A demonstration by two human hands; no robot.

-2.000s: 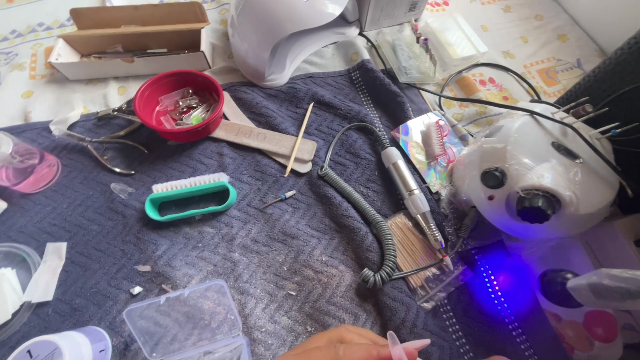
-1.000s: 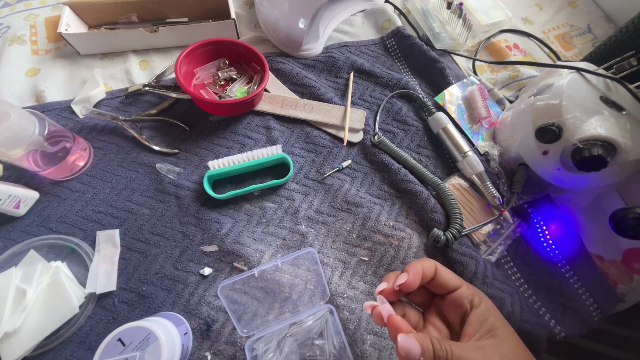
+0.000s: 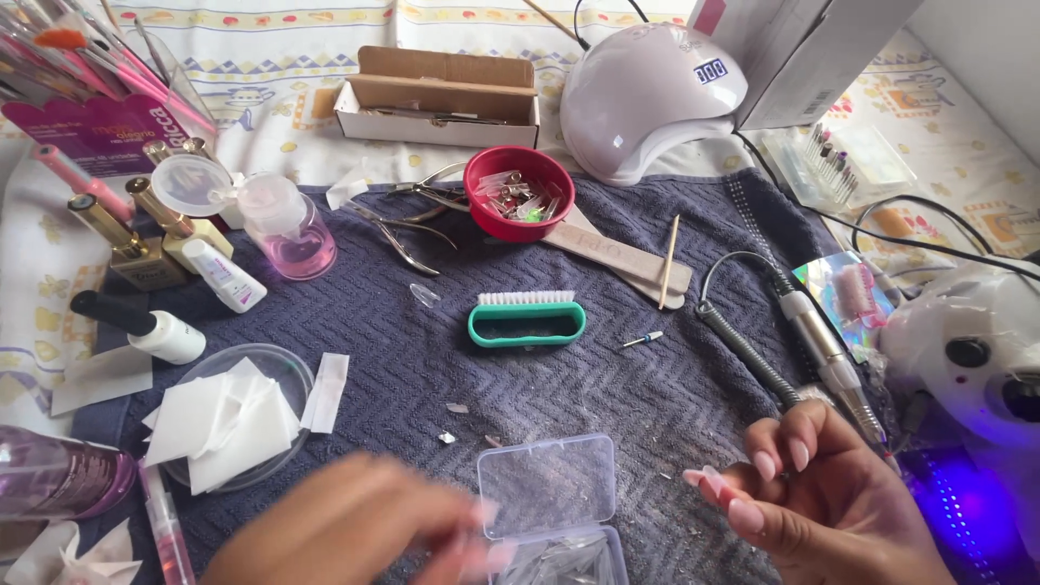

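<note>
My left hand (image 3: 349, 520) is motion-blurred in the lower middle, its fingertips beside the hinged clear plastic box (image 3: 546, 487); whether it holds anything is unclear. Clear nail tips (image 3: 561, 561) lie in the lower half of that box. At the right, my right hand (image 3: 821, 487) is turned palm inward, with a small pale nail tip (image 3: 715, 481) pinched between thumb and finger. Beyond the box, a green nail brush (image 3: 526, 325) lies with its white bristles facing away. To its right are a drill bit (image 3: 643, 339) and a wooden stick (image 3: 669, 262).
A red bowl (image 3: 520, 227) sits near cuticle nippers (image 3: 406, 244) and nail files (image 3: 621, 256). Nail polish bottles (image 3: 146, 264), a pink liquid bottle (image 3: 291, 236) and white wipes (image 3: 227, 422) stand left. A white nail lamp (image 3: 642, 97) is behind; the drill handpiece (image 3: 829, 353) and its cable lie right.
My left hand has come into view near the clear box. My right hand still pinches the pale nail tip. The view has shifted, showing more of the table's left side.
</note>
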